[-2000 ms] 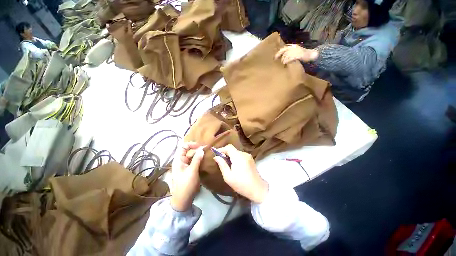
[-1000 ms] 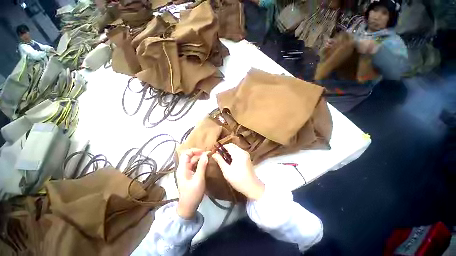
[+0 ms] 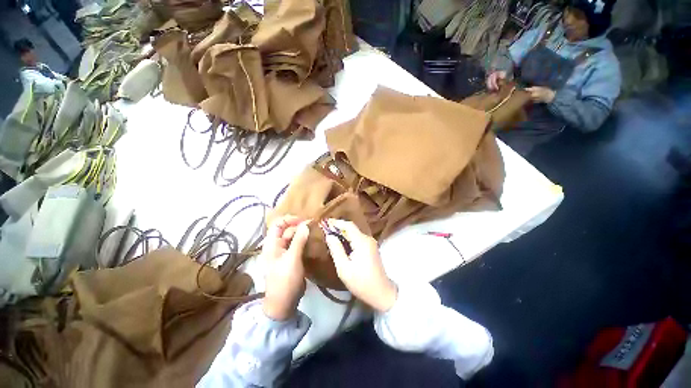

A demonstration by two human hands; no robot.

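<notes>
My left hand (image 3: 286, 258) pinches the edge of a brown bag (image 3: 303, 192) near the table's front edge. My right hand (image 3: 356, 254) is beside it, closed on a small dark tool (image 3: 336, 232) with a reddish part, its tip close to my left fingertips. The tool is too small to tell its kind. The bag hangs partly behind and below my hands. Brown bags (image 3: 417, 144) lie piled just beyond, to the right.
More brown bags (image 3: 250, 76) are heaped at the back and at the front left (image 3: 155, 307). Grey-green pieces (image 3: 64, 227) lie at left. A thin red tool (image 3: 438, 234) lies near the right corner. A person (image 3: 564, 68) handles a brown piece. A red crate (image 3: 636, 356) is at lower right.
The person across the table has let go of the piled bag and now holds another brown piece further right. My hands stay nearly in place, with small finger movements at the bag's edge.
</notes>
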